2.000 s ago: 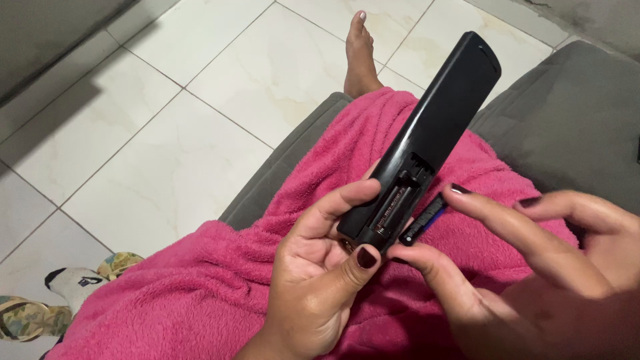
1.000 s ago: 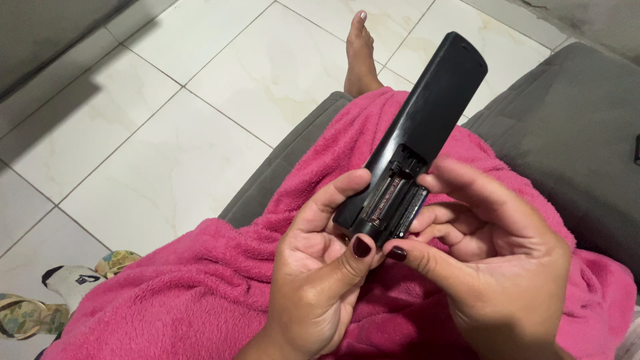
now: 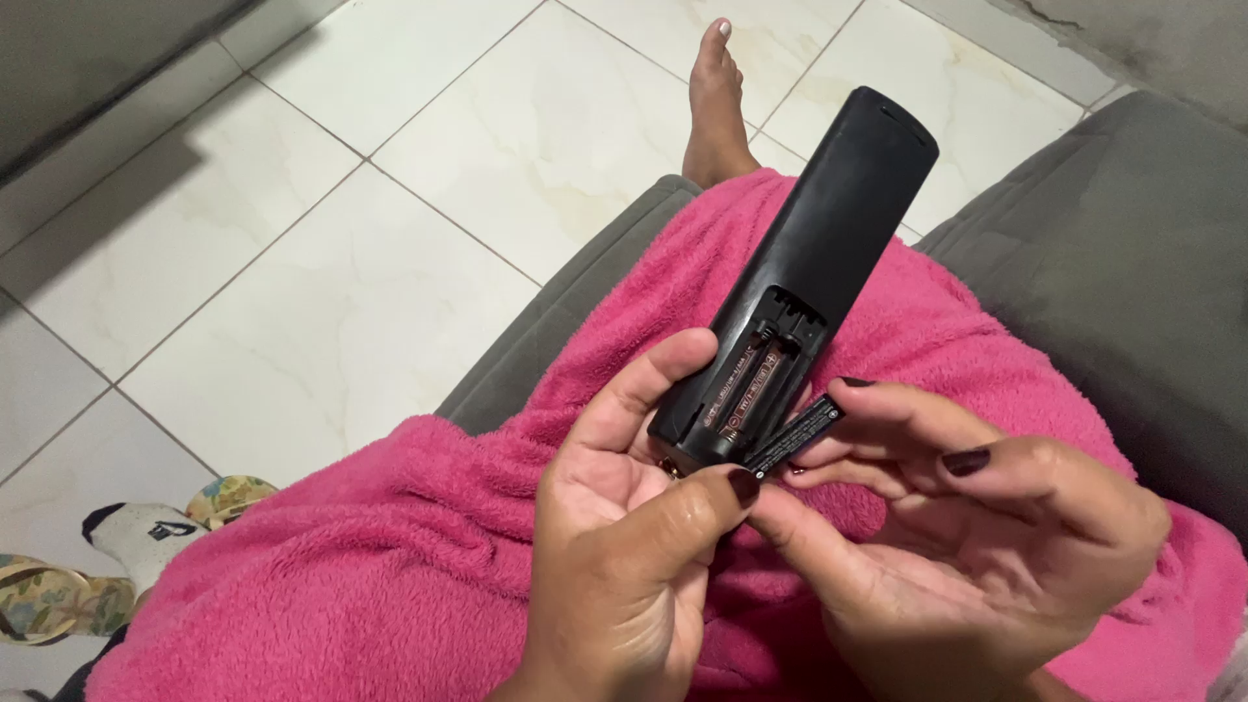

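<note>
My left hand (image 3: 634,517) holds a black remote control (image 3: 843,205), back side up and tilted, its far end pointing up and right. The battery compartment (image 3: 756,380) is uncovered, and its inner floor with printed marks and springs shows, with no battery seated in it. A thin dark battery (image 3: 795,436) lies aslant at the right of the compartment's lower end. My right hand (image 3: 955,526) grips this battery between fingertip and thumb, close to my left thumb.
A pink fleece blanket (image 3: 370,546) covers my lap on a grey sofa (image 3: 1102,273). Beyond are a bare foot (image 3: 717,107) and white floor tiles (image 3: 468,127). A sock (image 3: 146,536) and patterned flip-flops (image 3: 58,595) are at lower left.
The battery was alongside the compartment one second ago and now slants away from it. My right hand's fingers have spread, and the remote sits a little lower in view.
</note>
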